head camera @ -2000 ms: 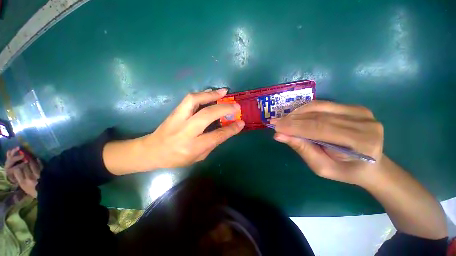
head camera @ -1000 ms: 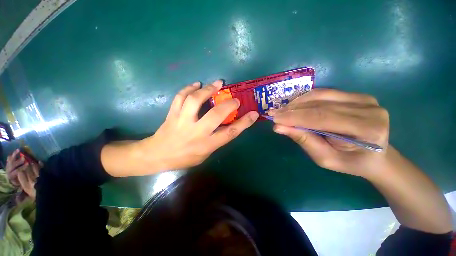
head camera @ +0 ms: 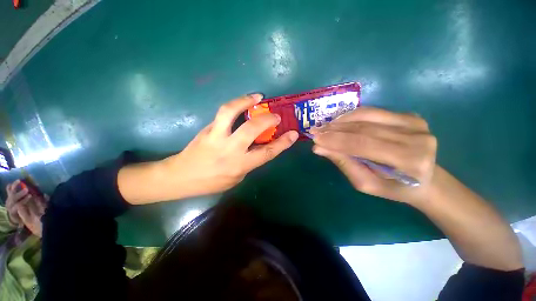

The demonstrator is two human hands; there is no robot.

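The red housing lies on the green bench top in front of me, its right end tilted slightly away. An orange end piece shows at its left end, partly under my fingers. A blue and white-silver circuit board fills its right end. My left hand holds the housing by its left end, fingertips on both long edges. My right hand grips the slim purple-blue pen-like tool. The tool's tip is at the near edge of the housing by the board's left corner, partly hidden by my fingers.
The green bench top surrounds the housing. A pale rail curves across the upper left, with a small orange-red piece beyond it. Another person's hands hold a red piece at the far left. A dark glossy object is at the left edge.
Both hands and the housing have shifted slightly, and the board end is a little further left. The tool has moved left with my right hand. An orange-red piece now shows at the top left.
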